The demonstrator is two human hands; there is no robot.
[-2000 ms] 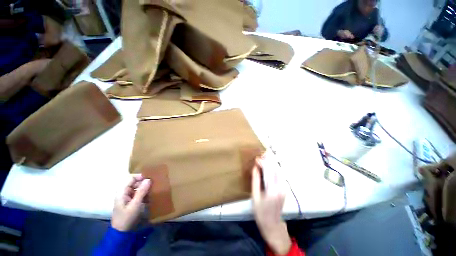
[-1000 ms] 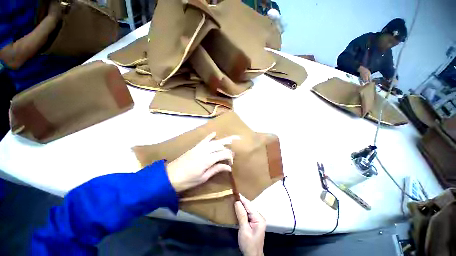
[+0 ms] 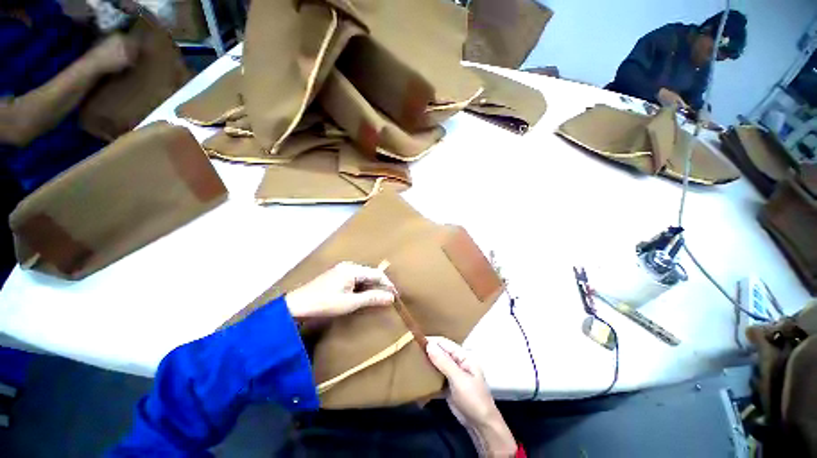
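A brown bag body lies at the table's front edge, partly folded, with a reddish-brown corner patch facing up at its right. A pale edge binding runs along its near fold. My left hand pinches the bag at the upper end of a narrow reddish-brown edge, beside a short pale tip of binding. My right hand pinches the lower end of that same edge. The bag's underside is hidden.
Brown bags are heaped at the back; another bag lies left. Snips, a yellow block, a flat tool and a tool cup stand right. Black cords cross the table edge. One person sits back right, another left.
The bag has gone from flat to folded and turned, its pale binding now showing. My left hand has moved right across the bag, then settled from spread fingers into a pinch on the edge.
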